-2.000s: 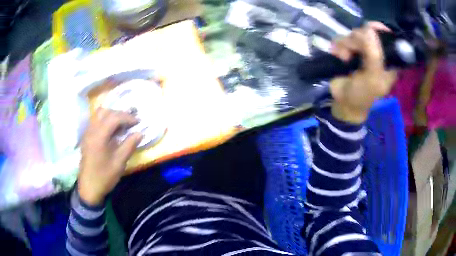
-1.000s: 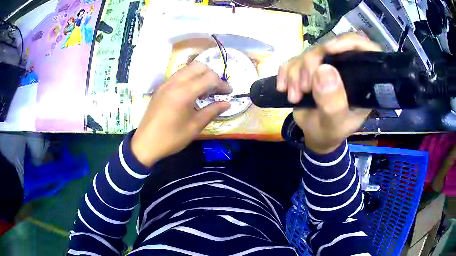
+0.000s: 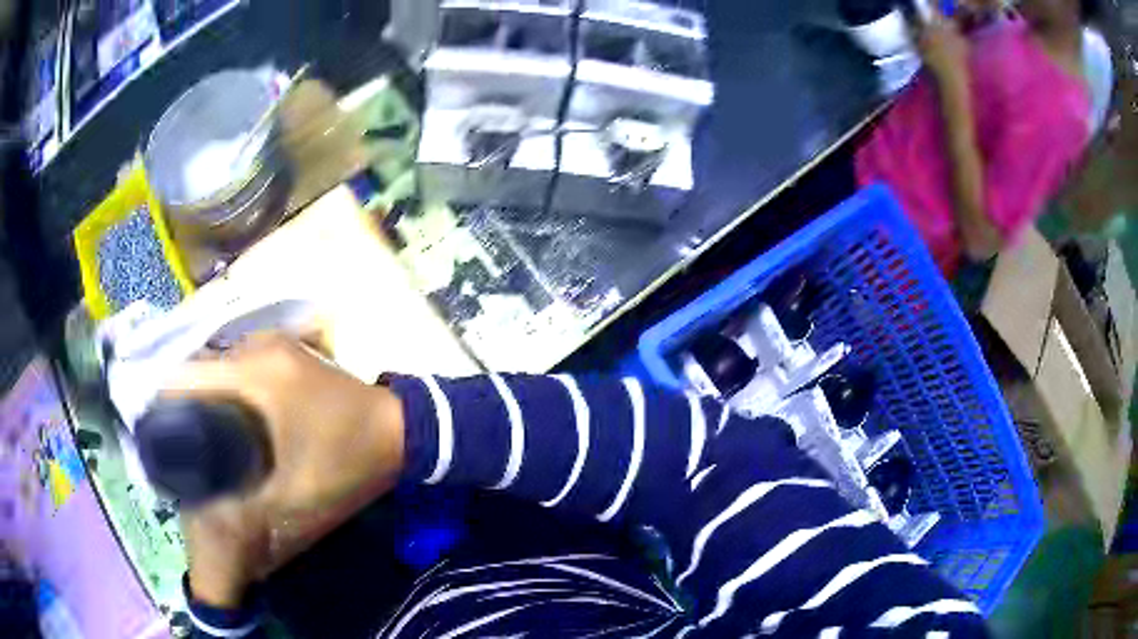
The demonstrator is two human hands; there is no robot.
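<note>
My right hand [image 3: 318,437] is shut on the black electric screwdriver [image 3: 200,452], which shows end-on with its rear towards me. Its tip is hidden. The white housing [image 3: 131,350] lies on the cream work pad [image 3: 399,306], mostly covered by my right hand; part of its curved rim shows beyond the hand. My left hand [image 3: 222,556] shows only as wrist and lower hand, below the screwdriver. Its fingers are hidden behind the right hand and the tool.
Beyond the pad are the yellow tray of small screws [image 3: 135,262] and a clear round tub [image 3: 215,156]. A silver-grey metal fixture [image 3: 562,112] stands at the back. A blue crate [image 3: 955,424] at right holds white units with black cups. A person in pink [image 3: 998,125] and a cardboard box [image 3: 1048,337] are beyond.
The view has swung towards the right. My right hand and the screwdriver have moved over the housing, the tool turning from lying sideways to end-on. My left fingers have become hidden.
</note>
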